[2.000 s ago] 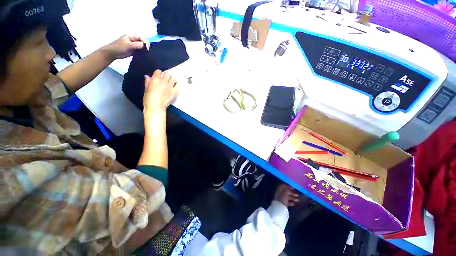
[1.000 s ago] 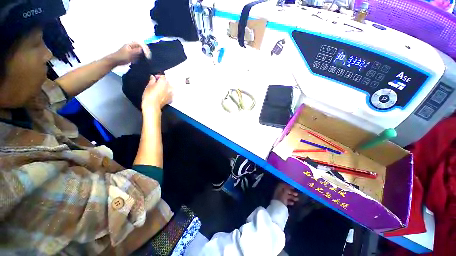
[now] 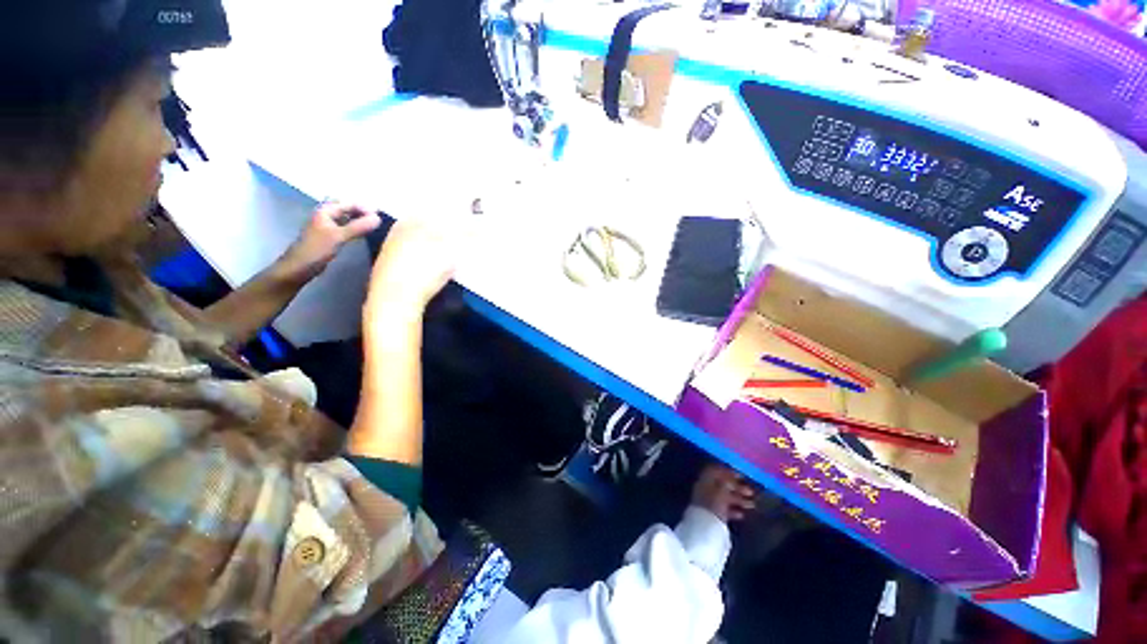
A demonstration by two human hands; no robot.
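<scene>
A white-sleeved arm reaches in from the bottom edge. Its hand (image 3: 723, 492), apparently my left hand, is dark and partly shadowed below the table edge; its grip is unclear. My right hand is not in view. Another person in a plaid shirt (image 3: 214, 503) and dark cap sits at the left. That person's hands are close together at the table's front edge, with a bit of black fabric (image 3: 377, 235) between them. Most of that fabric is hidden or merges with the dark below. Gold-handled scissors (image 3: 605, 255) and a flat black rectangle (image 3: 701, 268) lie on the white table.
A white sewing machine (image 3: 868, 138) with a lit panel stands at the back, its needle area (image 3: 530, 116) left of the panel. A purple open box (image 3: 1006, 497) holds red and blue pencils and a green-handled tool. Black cloth lies behind the needle; red fabric is at far right.
The other person's hands have drawn the black fabric off the tabletop toward the front edge, and that person's head has moved right. The white-sleeved hand has stayed almost still.
</scene>
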